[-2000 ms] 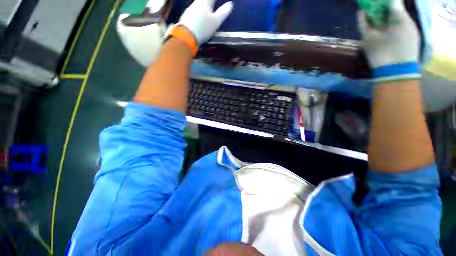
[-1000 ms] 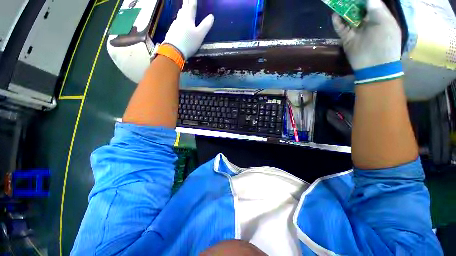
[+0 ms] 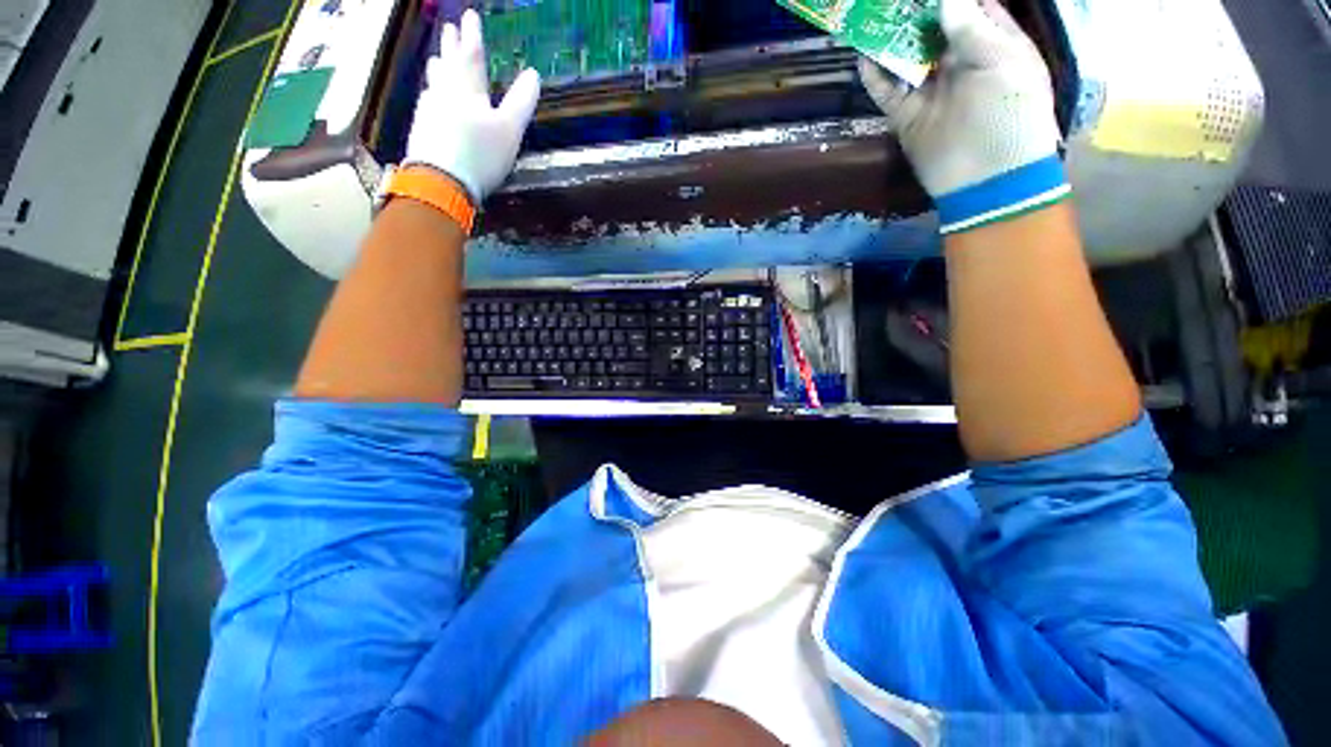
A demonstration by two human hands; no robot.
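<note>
My right hand [image 3: 975, 110], in a white knit glove with a blue wrist band, holds a green circuit board [image 3: 883, 29] at the top right, over the machine bay. My left hand [image 3: 470, 117], gloved with an orange wrist band, has its fingers apart at the left of the bay and holds nothing. Another larger green circuit board [image 3: 577, 40] lies inside the bay, just right of my left hand, beside silver rails [image 3: 667, 66]. The top edge of the frame cuts off both boards.
The machine's worn dark front edge [image 3: 701, 183] runs below the bay. A black keyboard [image 3: 613, 343] sits on a tray, with a red-and-white pen [image 3: 800, 355] and a dark mouse [image 3: 920, 329] to its right. A green panel [image 3: 289, 108] lies on the machine's left shoulder.
The view has shifted, so the machine sits further left. The bay's blue-purple glow has dimmed and the board inside now shows. My right hand still holds its board, now nearer my left hand.
</note>
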